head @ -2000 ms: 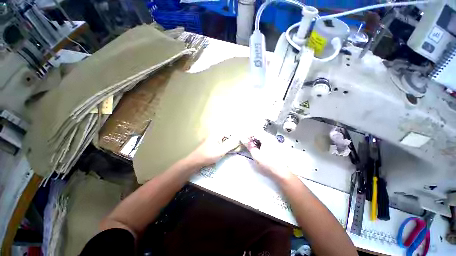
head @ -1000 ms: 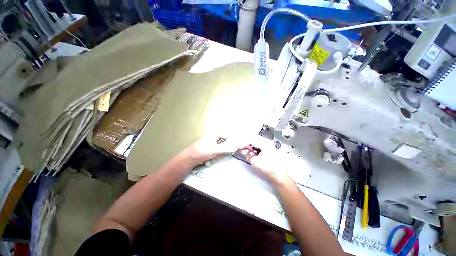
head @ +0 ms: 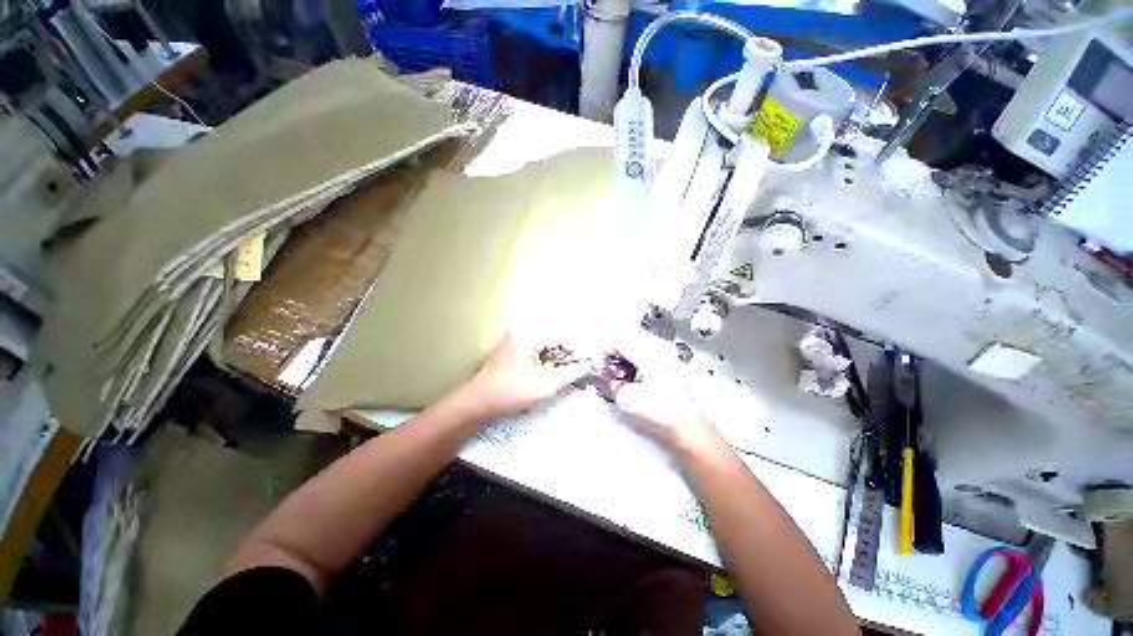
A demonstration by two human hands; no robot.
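A flat khaki garment panel (head: 435,267) lies on the white machine table, its right part washed out by the lamp's glare. My left hand (head: 522,375) is at the panel's near right edge, fingers pinched close to my right hand. My right hand (head: 640,391) is just below the needle area, with something small and dark in or at its palm, perhaps thread snips. The fingertips of both hands nearly meet. The glare hides exactly what they pinch. The white sewing machine (head: 857,261) stands at the right, with the lamp wand (head: 632,155) above the bright spot.
A thick stack of khaki panels (head: 273,162) lies on brown taped cardboard (head: 311,280) at left. More panels (head: 205,534) hang low at lower left. A yellow-handled tool (head: 907,497), a metal ruler (head: 866,534) and red-blue scissors (head: 1001,584) lie at lower right.
The panel's lower left edge has shifted up and left, uncovering more table edge. My hands stay close together near the needle area, with small finger changes. The whole view has shifted slightly.
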